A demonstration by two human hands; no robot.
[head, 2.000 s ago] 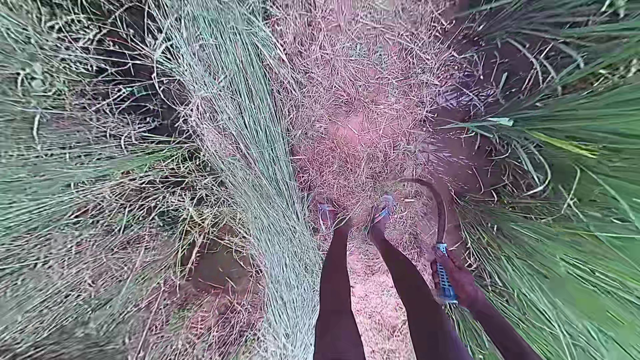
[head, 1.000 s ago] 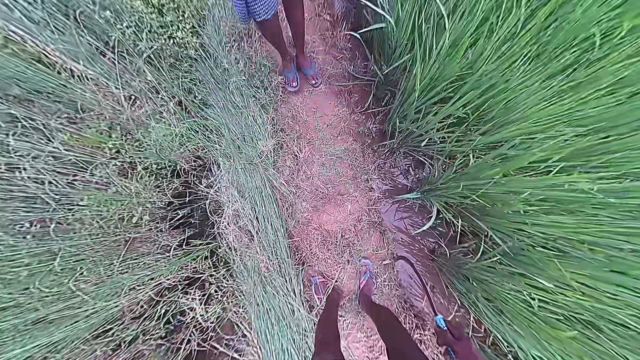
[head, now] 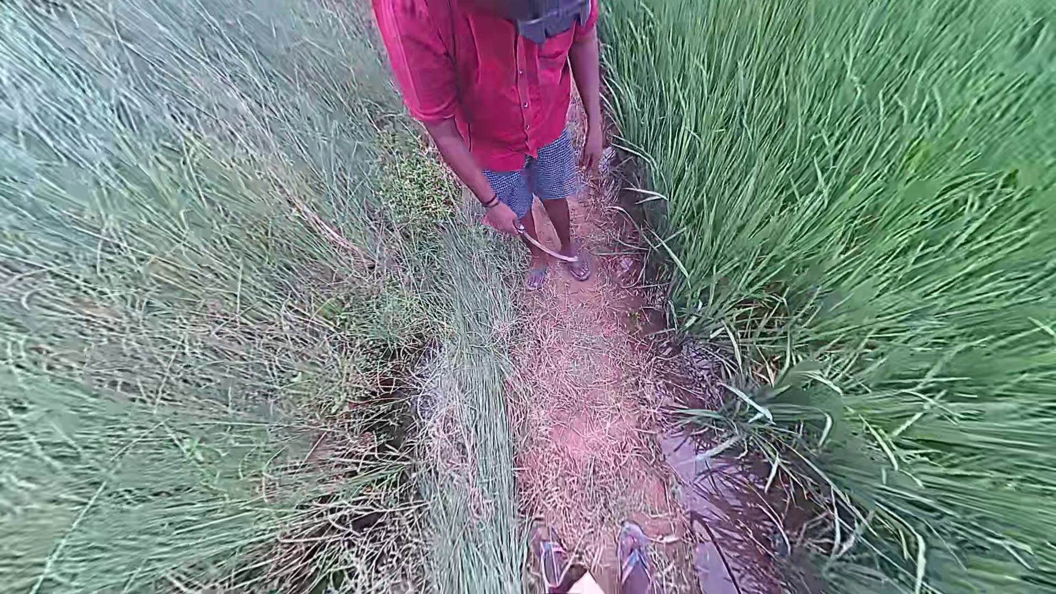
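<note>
Neither my left hand nor my right hand shows in the head view now. At the bottom edge are my sandalled feet (head: pixel 634 557) on a dirt path (head: pixel 577 396) strewn with dry straw. A thin dark curve at the lower right may be the sickle blade; its handle is out of view. Farther up the path stands another person in a red shirt (head: pixel 528 99) and checked shorts (head: pixel 554 169). One hand (head: pixel 502 218) of that person holds a curved sickle (head: pixel 548 247), and the other hangs at their side.
Cut grass stalks (head: pixel 483 412) lie lengthwise along the path's left side. A narrow muddy water channel (head: pixel 701 487) runs along its right side. Tall green grass (head: pixel 866 206) grows beyond the channel, and tangled grass (head: pixel 247 289) covers the left. The other person stands on the path ahead.
The view has tilted up the path, showing the other person's upper body and sickle. My right hand, holding a blue-handled sickle in the earlier frames, has left the view.
</note>
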